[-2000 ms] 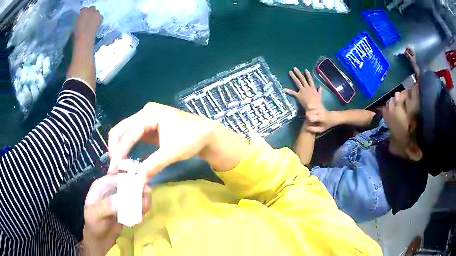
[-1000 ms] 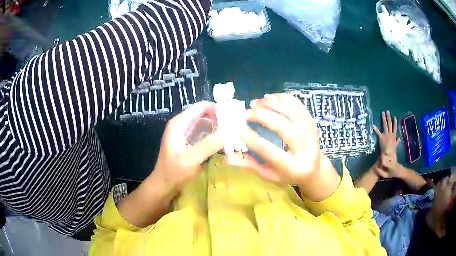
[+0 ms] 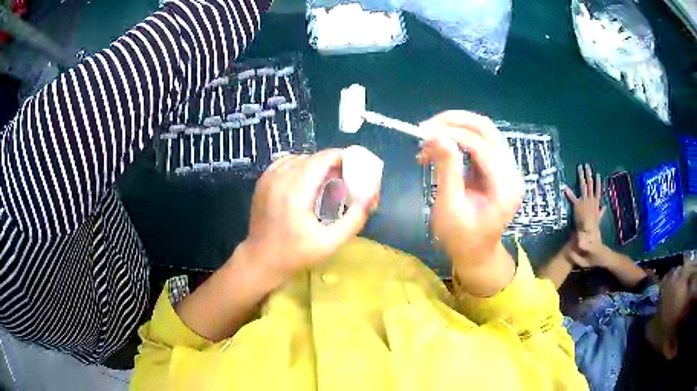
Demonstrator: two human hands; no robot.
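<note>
My left hand [image 3: 302, 206] holds a plain white block-like housing [image 3: 362, 172] between thumb and fingers, in front of my chest. My right hand [image 3: 475, 179] pinches the thin stem of a white hammer-shaped adapter [image 3: 352, 108], its block head pointing left above the housing. The two pieces are apart. A clear blister tray [image 3: 562, 180] with rows of white hammer-shaped pieces lies behind and right of my right hand, partly hidden by it.
Another blister tray [image 3: 308, 114] lies at left, partly under a striped sleeve [image 3: 122, 114]. At the back are a clear box of white parts [image 3: 356, 29], a cloudy bag [image 3: 475, 27] and a bag of housings [image 3: 623, 57]. At right are a neighbour's hand [image 3: 587, 206], smartphone [image 3: 624, 208] and blue tray [image 3: 662, 205].
One second ago my hands held the white pieces close together. Now my right hand has drawn away to the right with the hammer-shaped piece, and the housing stays in my left hand.
</note>
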